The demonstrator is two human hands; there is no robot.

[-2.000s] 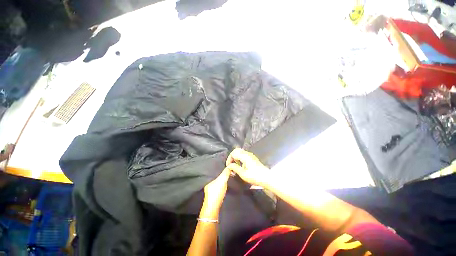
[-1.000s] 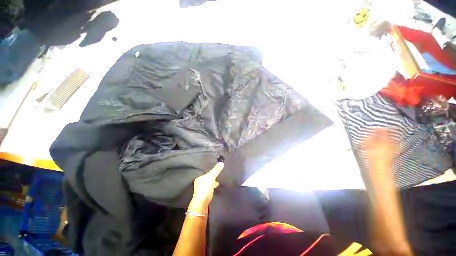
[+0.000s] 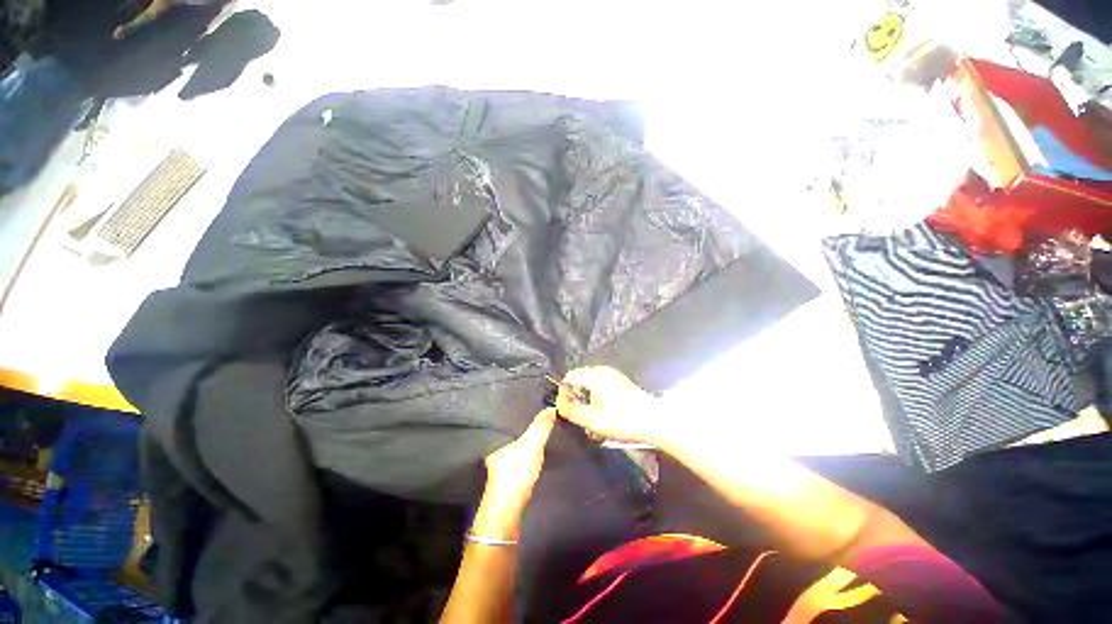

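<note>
A dark garment (image 3: 402,232) lies spread on the white table, its shiny crinkled lining facing up and its lower left part hanging over the edge. My left hand (image 3: 522,453) pinches the matte facing edge near the middle of the garment. My right hand (image 3: 606,405) is right beside it, fingertips closed at the same spot. A thin, small thing shows at the right fingertips; I cannot tell if it is a needle. The cloth under the fingers is partly hidden.
Black-and-white striped cloth (image 3: 945,354) with small dark pieces lies at right. Behind it are a red bag (image 3: 982,219), an open red box (image 3: 1037,134) and clear plastic. A ridged block (image 3: 153,201) lies at left. Blue crates (image 3: 92,512) stand below the table's left edge.
My right hand, blurred over the striped cloth a second ago, is back at the garment beside my left hand. The left hand stays at the facing edge.
</note>
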